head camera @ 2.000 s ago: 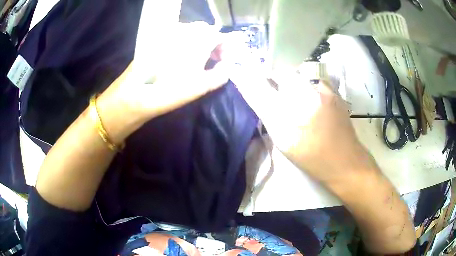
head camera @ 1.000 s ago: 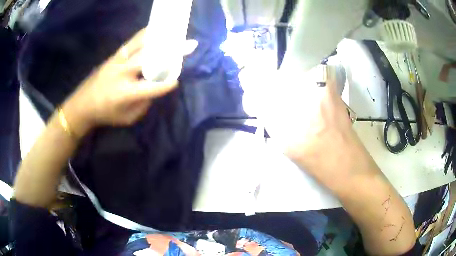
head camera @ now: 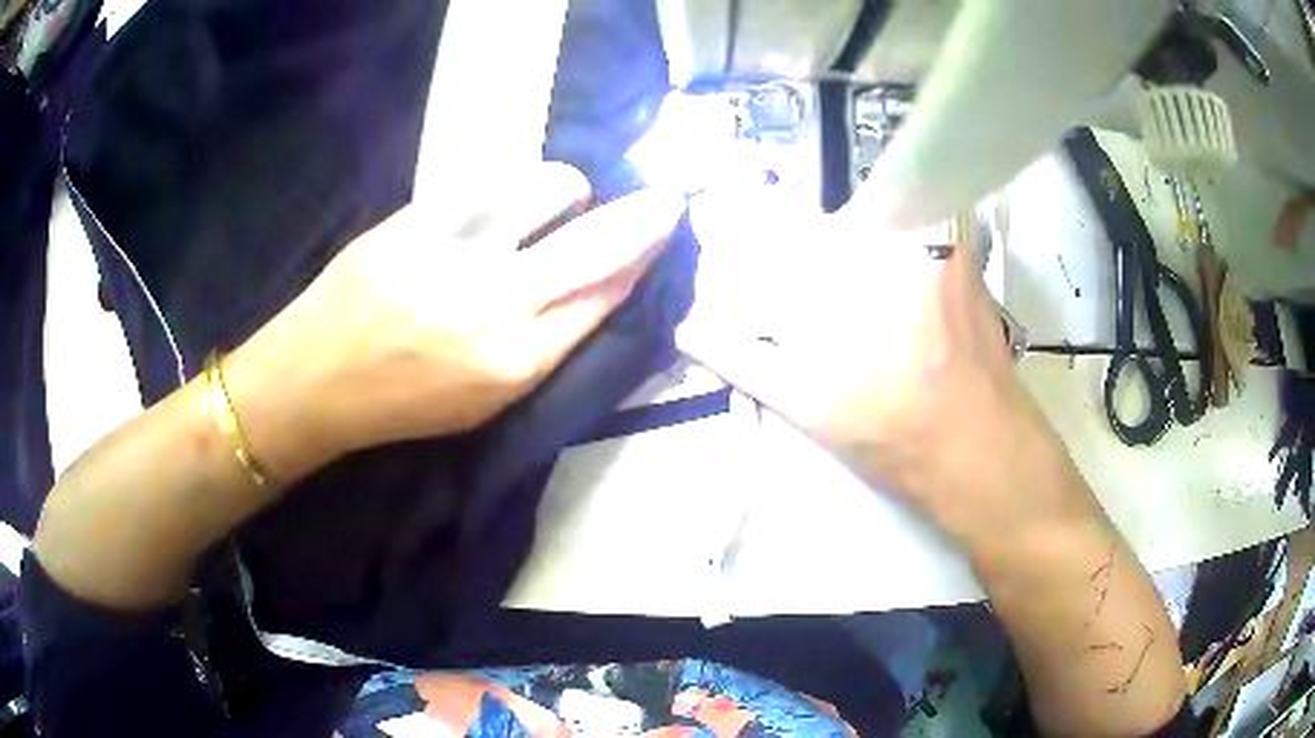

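Observation:
The dark purple-navy garment piece fills the left side and runs under my left hand, whose fingers pinch its edge near the machine. My right hand is beside it under the lamp, its fingers washed out by glare, so what it holds cannot be told. A dark fabric strip lies on the white table below my hands. A narrow white tape hangs near the table's front edge. Thin white edging curves along the garment at left. The needle area is lost in glare.
The sewing machine head is above my right hand. Fabric shears with black loops lie at right, beside thin tools and a pale ribbed knob. A white bar-like part stands behind my left hand. Hanging threads are at far right.
My left hand first moved left with the cloth, then came back right toward the needle area and now pinches the cloth edge. The dark strip came into view below. My right hand has barely moved.

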